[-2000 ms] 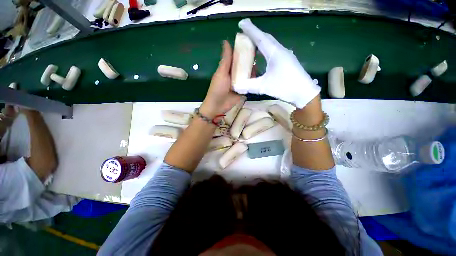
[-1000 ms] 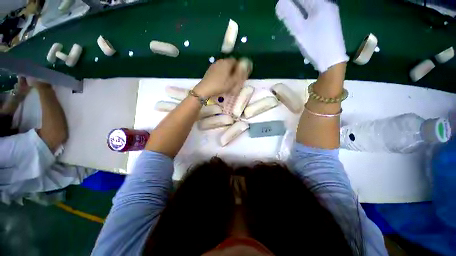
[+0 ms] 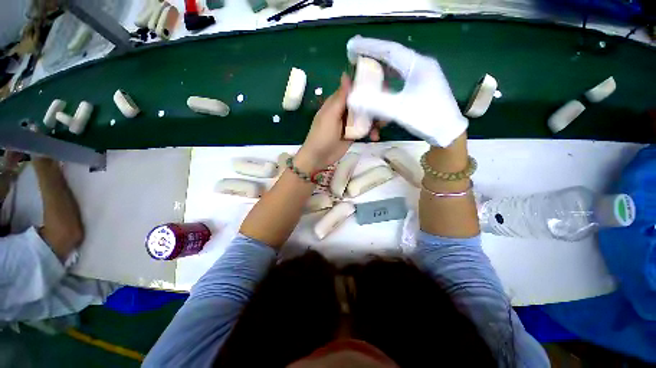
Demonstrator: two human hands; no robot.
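A cream plastic housing (image 3: 365, 93) is held upright between my two hands, over the near part of the green belt. My bare left hand (image 3: 332, 126) grips it from the left and below. My gloved right hand (image 3: 413, 90) holds it from the right, thumb across its front and fingers at its upper end. A pile of similar housings (image 3: 369, 181) lies on the white bench below, partly hidden by my left wrist. A sheet with red marks (image 3: 325, 180) shows between them. A grey-green block (image 3: 381, 210) lies right of the pile.
The green conveyor belt (image 3: 259, 68) carries spaced housings and small white bits. A dark red can (image 3: 178, 241) stands or lies on the left bench. A clear bottle (image 3: 554, 214) lies at right. Another person's arm (image 3: 57, 198) is at the left, blue fabric (image 3: 633, 237) at the right.
One second ago my right hand was empty over the belt and my left was low near the pile. Now both hold a housing. Belt housings have shifted left.
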